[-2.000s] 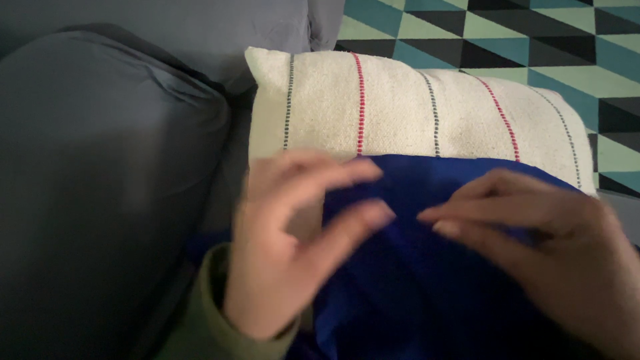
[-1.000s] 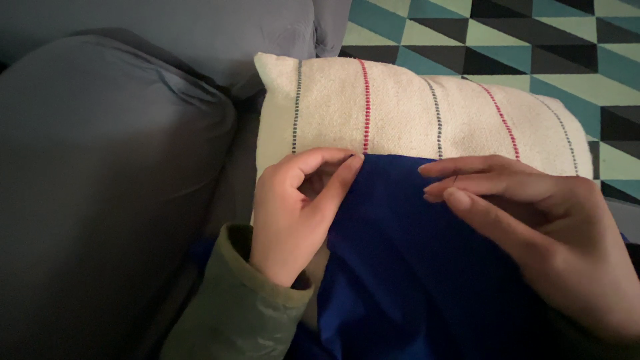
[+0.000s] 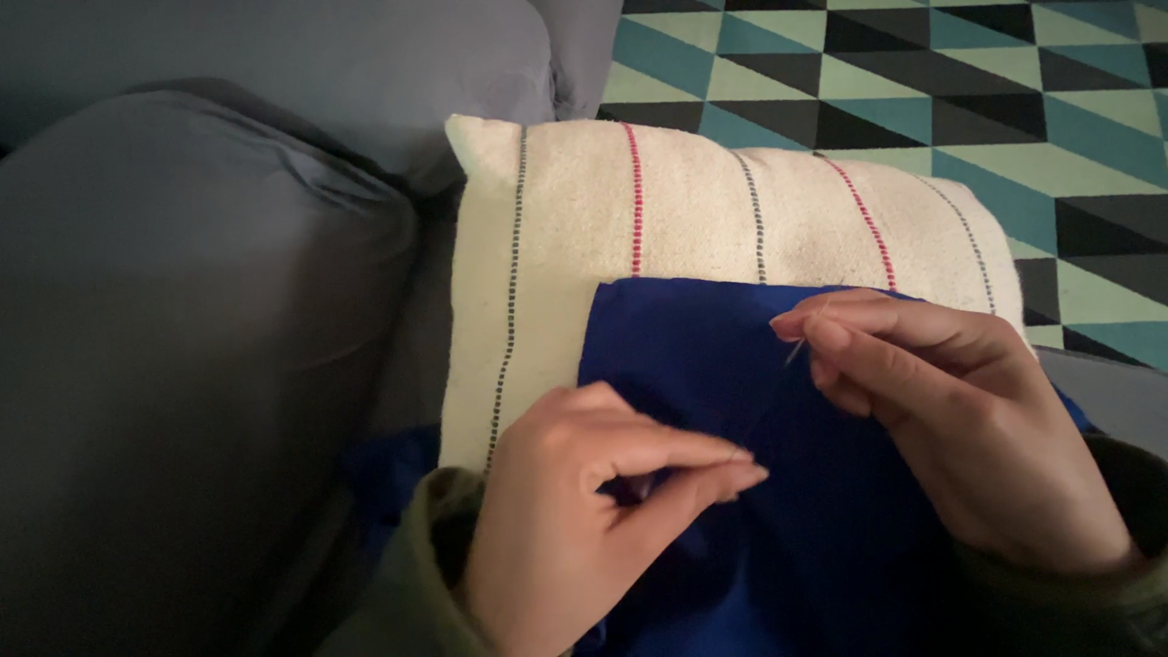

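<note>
A dark blue cloth [image 3: 675, 338] lies over the lower part of a cream cushion [image 3: 566, 219] with red and dark stitched stripes. Above the cloth, on the right, my right hand [image 3: 922, 392] pinches a thin sewing needle [image 3: 796, 352] between thumb and forefinger, its end pointing down and left. Lower and to the left, my left hand [image 3: 593, 502] has thumb and forefinger pinched together over the cloth. A very fine thread seems to lie at those left fingertips, though it is barely visible against the blue.
A grey sofa [image 3: 182, 274] fills the left side, with a gap between its cushions beside the cream cushion. More blue fabric [image 3: 392, 474] shows low at the left, behind my left sleeve. Beyond the cushion lies a rug [image 3: 876, 82] with teal, black and pale green shapes.
My left hand has let go of the cloth's top left corner and moved down and right. My right thumb and forefinger have come together, with a needle now visible between them.
</note>
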